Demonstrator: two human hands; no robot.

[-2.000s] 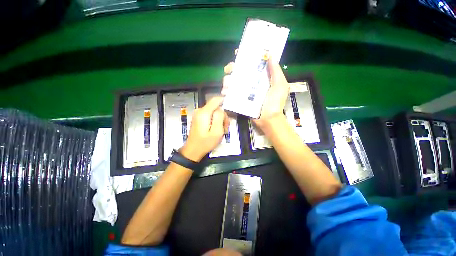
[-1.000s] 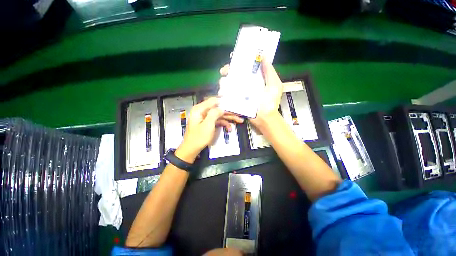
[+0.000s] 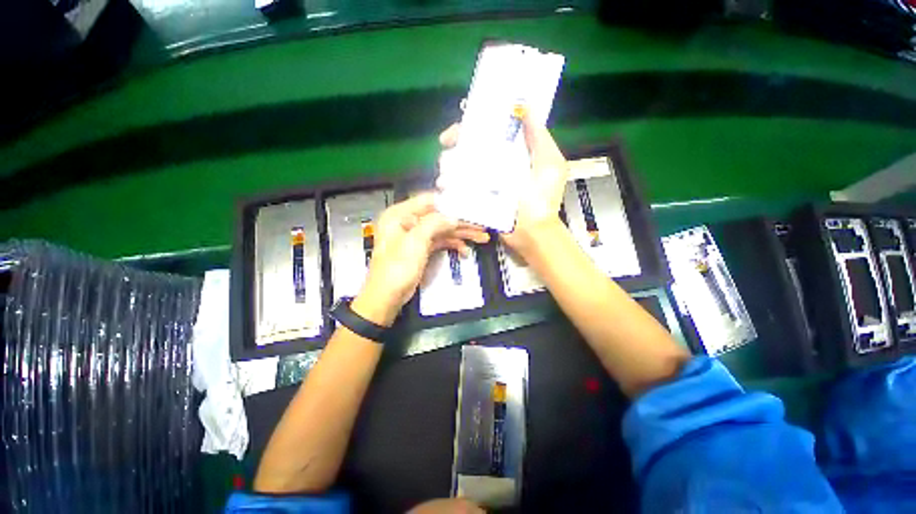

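A display module (image 3: 494, 151), glaring white with a dark strip and orange tip, is held up and tilted above the foam tray (image 3: 241, 271). My right hand (image 3: 542, 186) grips it, thumb on its back face and fingers round its left edge. My left hand (image 3: 407, 246), with a black wristband (image 3: 360, 321), touches its lower left corner; whether the fingers pinch it is hard to see in the glare. The foam tray holds several modules, partly covered by my hands. Another module (image 3: 489, 427) lies on the black mat (image 3: 402, 422) near me.
Ribbed clear blister trays (image 3: 95, 371) stand at the left, beside a crumpled white cloth (image 3: 216, 371). A bright silver rectangle (image 3: 708, 291) lies right of the foam tray. Black trays with open phone frames (image 3: 857, 286) are at the far right. A blue sleeve (image 3: 869, 432) shows at lower right.
The held module has shifted slightly left and down since the first frame. My left fingers have moved from beside its lower left edge to its bottom corner. Little differs from one second ago.
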